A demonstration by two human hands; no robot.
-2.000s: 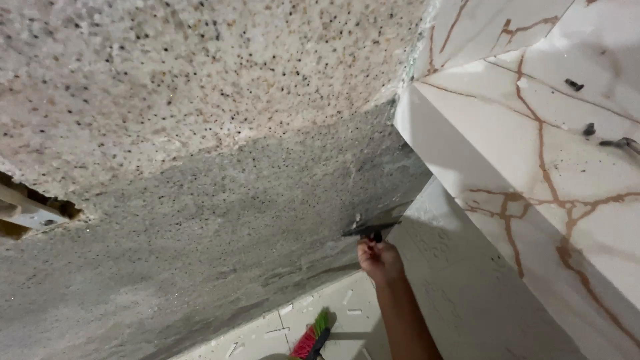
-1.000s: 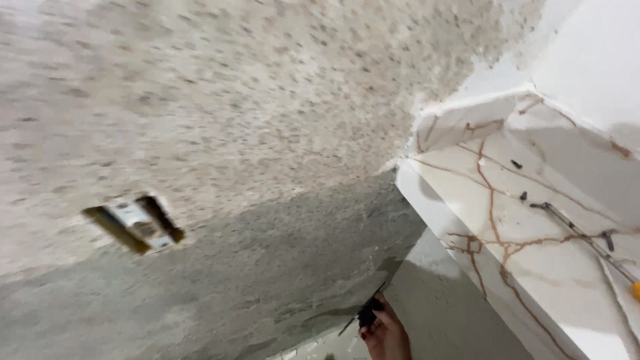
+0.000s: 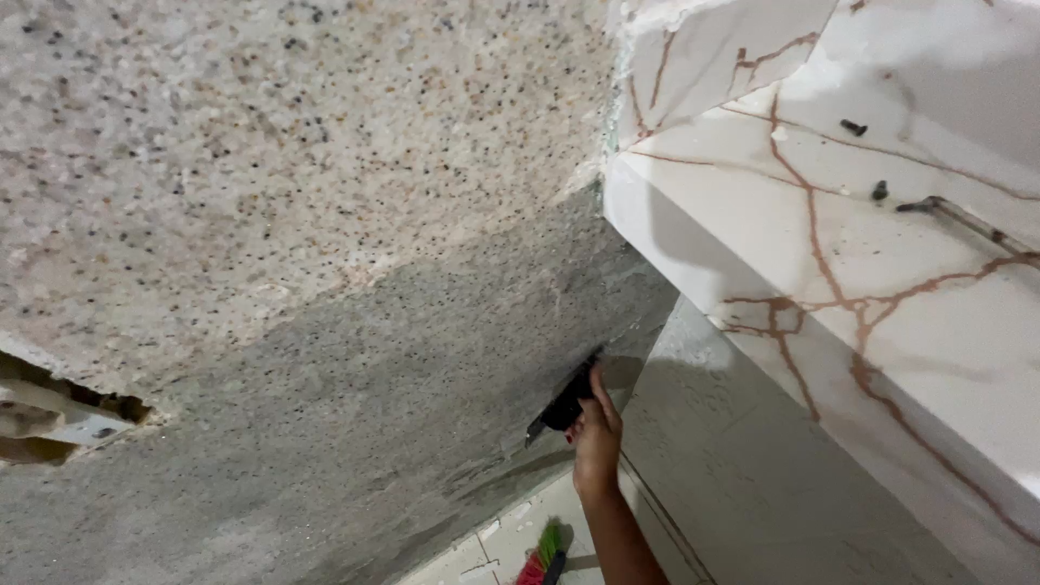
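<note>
My right hand [image 3: 597, 443] grips a dark, flat-bladed trowel or scraper [image 3: 565, 402] near the lower corner of the wall. The blade's long edge lies at or close against the damp-looking grey coat [image 3: 390, 382], tilted up to the right. Above this coat the wall has a pale, speckled granular finish [image 3: 325, 146]. The border between the two slopes up towards the corner of a marble-patterned ledge [image 3: 731, 236]. My left hand is out of view.
An uncovered electrical box [image 3: 61, 418] sits in the wall at left. Dark screws or plugs [image 3: 880, 191] and a thin metal tool [image 3: 967, 219] lie on the ledge. Below, a pink and green brush or broom [image 3: 543, 556] lies on the floor tiles [image 3: 487, 552] among pale scraps.
The trowel, nearly level along the wall two seconds ago, now slants steeply. My right hand still holds it low by the corner. The view has swung away and back.
</note>
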